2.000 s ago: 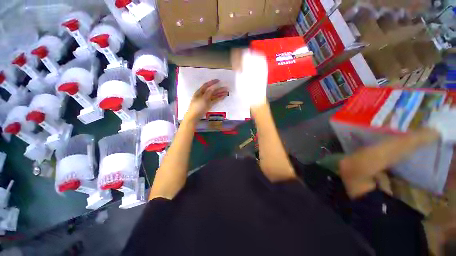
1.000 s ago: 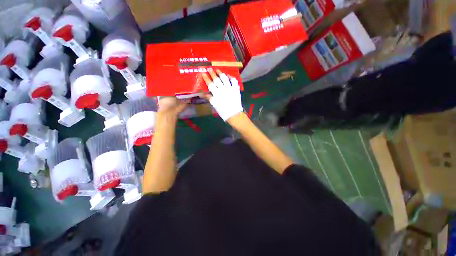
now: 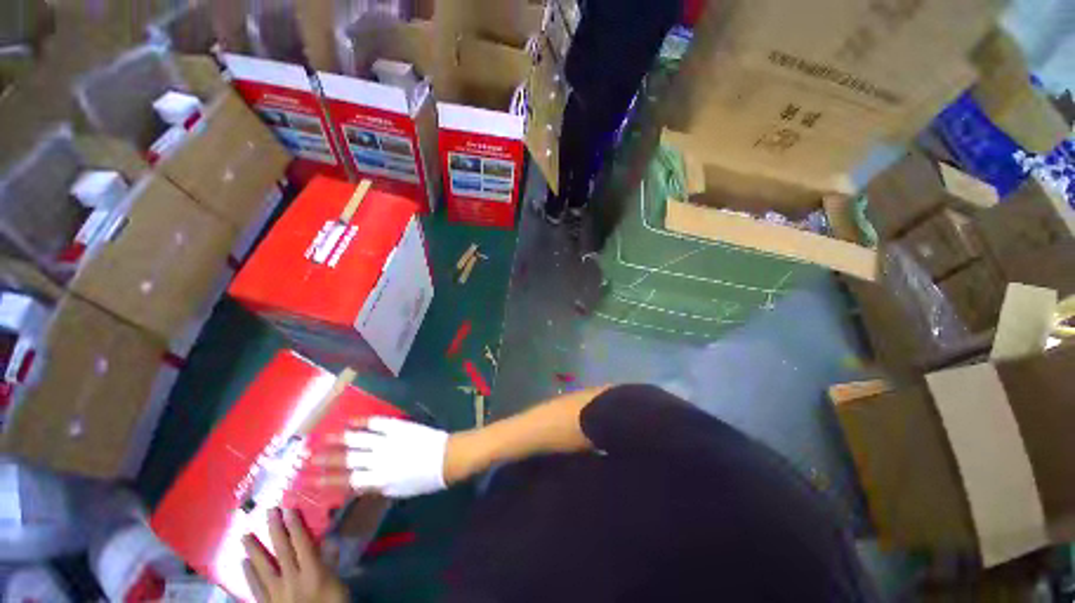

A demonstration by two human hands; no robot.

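Observation:
A closed red colour box (image 3: 254,471) lies at the lower left on the green bench, with a tan strip across its lid. My left hand (image 3: 289,568) is bare, cut off by the bottom edge, and rests on the near part of the lid with fingers spread. My right hand (image 3: 395,457), in a white glove, lies on the lid's right side, its fingers slightly blurred. Neither hand is closed on anything. A second closed red box (image 3: 336,265) stands just beyond, also with a tan strip.
Open retail cartons (image 3: 165,259) stand in rows left and behind. Loose red and tan strips (image 3: 475,377) lie on the bench. A person's dark-clothed legs (image 3: 595,106) show beyond. A green-wrapped bale (image 3: 696,277) and brown cartons (image 3: 919,459) are on the right. Wrapped devices (image 3: 130,563) show lower left.
The view has turned right. Two seconds ago a white flap faced up under my hands; the red lid now shows on top. The person carrying a red carton at the right is gone from there.

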